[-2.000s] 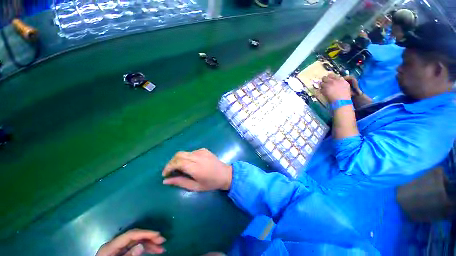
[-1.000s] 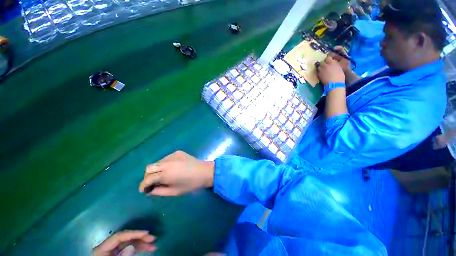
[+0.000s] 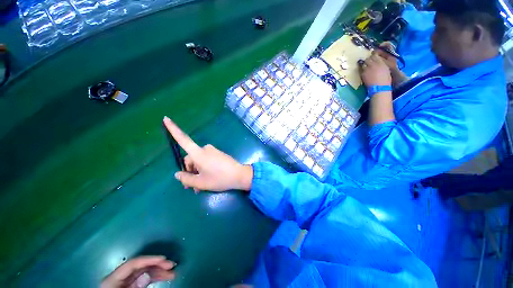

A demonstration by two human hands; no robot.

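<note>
My right hand is over the green bench near the belt edge, its index finger stretched toward the belt. It holds slim black tweezers under the palm. My left hand is at the bottom edge, partly cut off, fingers curled and apart, with nothing seen in it. A round dark watch case assembly with a pale tab lies on the belt ahead of my right fingertip. Another dark unit with a pale tab and a third, smaller one lie farther along the belt.
A stack of clear blister trays with rows of white pieces stands right of my right hand. A grey post rises behind it. A person in a blue smock works at the right. Clear trays lie on the far ledge.
My right hand first moved left with the view, then its index finger stretched out and the black tweezers came into sight. My left hand stays nearly still. The belt units appear farther left.
</note>
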